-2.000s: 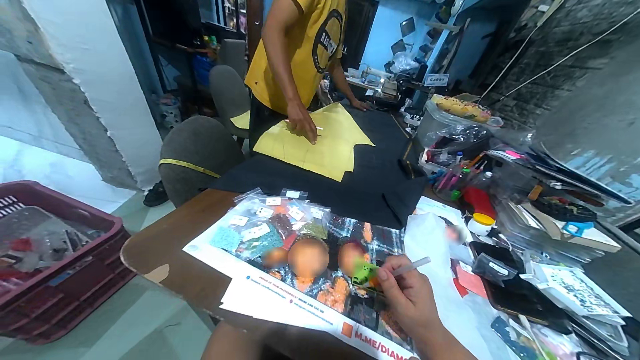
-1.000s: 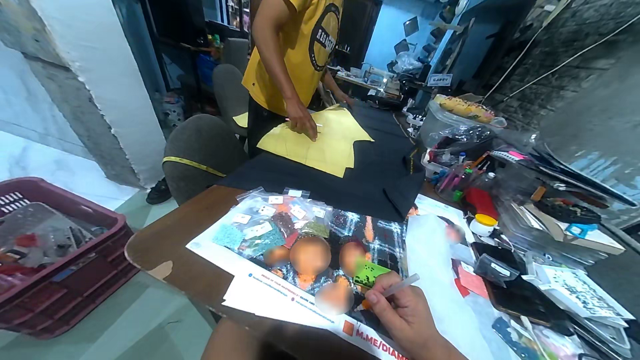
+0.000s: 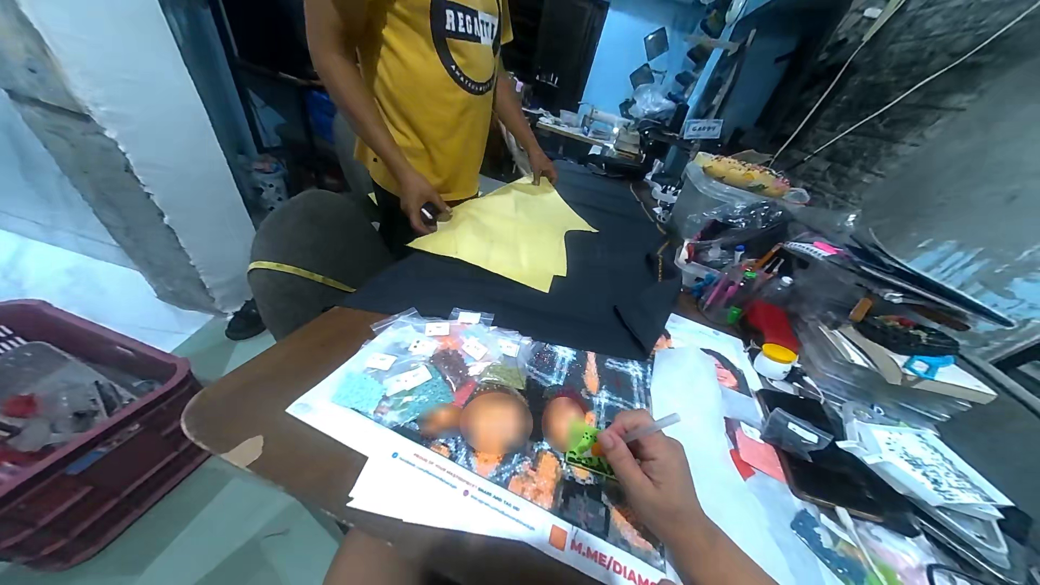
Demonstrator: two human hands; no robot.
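Note:
My right hand [image 3: 654, 479] grips a translucent pen-like tool [image 3: 652, 427] between thumb and fingers, above a diamond painting canvas [image 3: 581, 504]. Beside the fingertips, a small green tray [image 3: 587, 452] lies on the picture. Several small clear bags of coloured beads [image 3: 418, 386] with white labels rest on the upper left of the canvas. White paper [image 3: 691, 406] covers its right side. My left hand is not clearly seen; a blurred patch of skin shows at the bottom edge.
Across the table a person in a yellow shirt holds a yellow paper pattern [image 3: 512, 231] on dark cloth [image 3: 601, 280]. A maroon crate [image 3: 162, 455] stands at left. At right are a yellow-lidded jar [image 3: 776, 361], a phone [image 3: 837, 479] and stacked papers. A grey chair [image 3: 313, 236] stands behind.
The other person's hands have shifted on the yellow pattern; one is now at its left corner, the other at its top. My right hand stays over the canvas with the tool.

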